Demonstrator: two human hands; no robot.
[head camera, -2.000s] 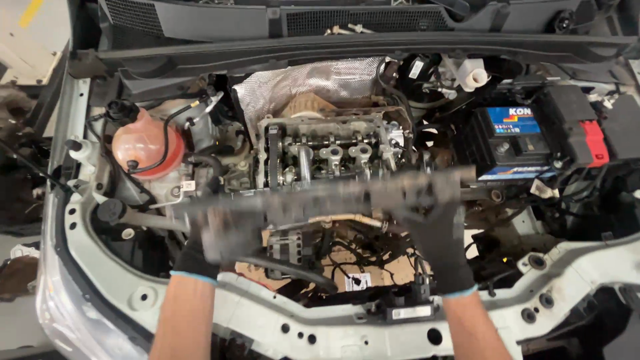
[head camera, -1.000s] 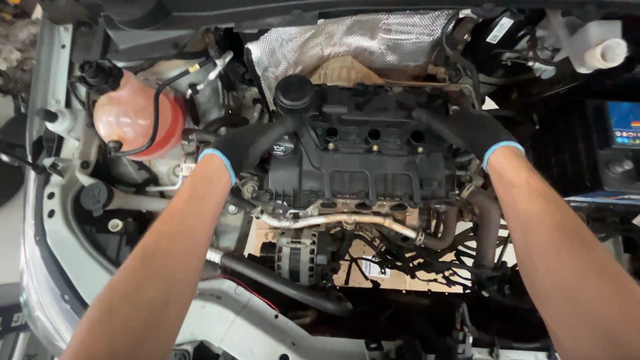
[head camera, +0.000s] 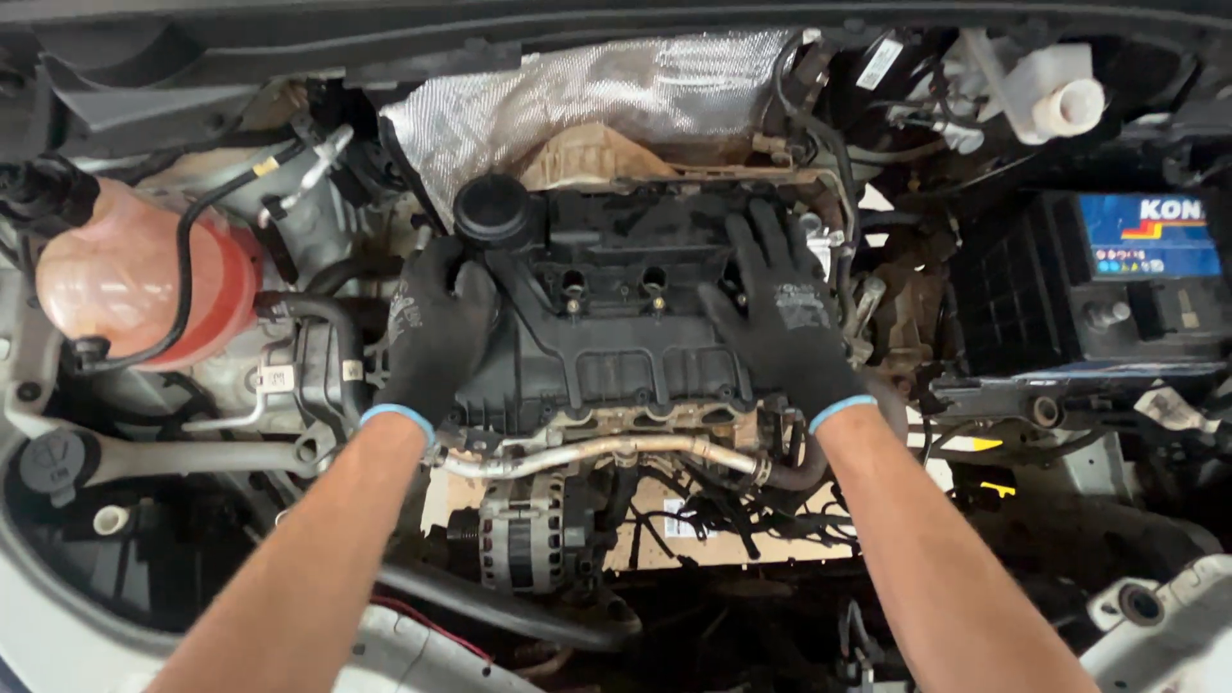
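Observation:
A black plastic engine valve cover (head camera: 616, 337) lies on top of the engine, with its round oil filler cap (head camera: 494, 212) at the back left. My left hand (head camera: 438, 322), in a black glove with a blue cuff, rests against the cover's left end, thumb on its edge. On the right part of the cover, my right hand (head camera: 780, 298), gloved alike, lies flat with its fingers apart. Two round plug openings show between the hands. A metal coolant pipe (head camera: 616, 446) runs along the front below the cover, above the alternator (head camera: 522, 534).
A pink coolant expansion tank (head camera: 144, 274) stands at the left. The battery (head camera: 1088, 279) is at the right. A silver heat shield (head camera: 616, 96) covers the back. Loose wiring (head camera: 712, 510) hangs in front of the engine, and a black hose (head camera: 500, 611) crosses below.
Two seconds ago both hands held the cover blurred above the open engine with its camshafts showing; now it lies over them. Since one second ago, my right hand has moved onto its top.

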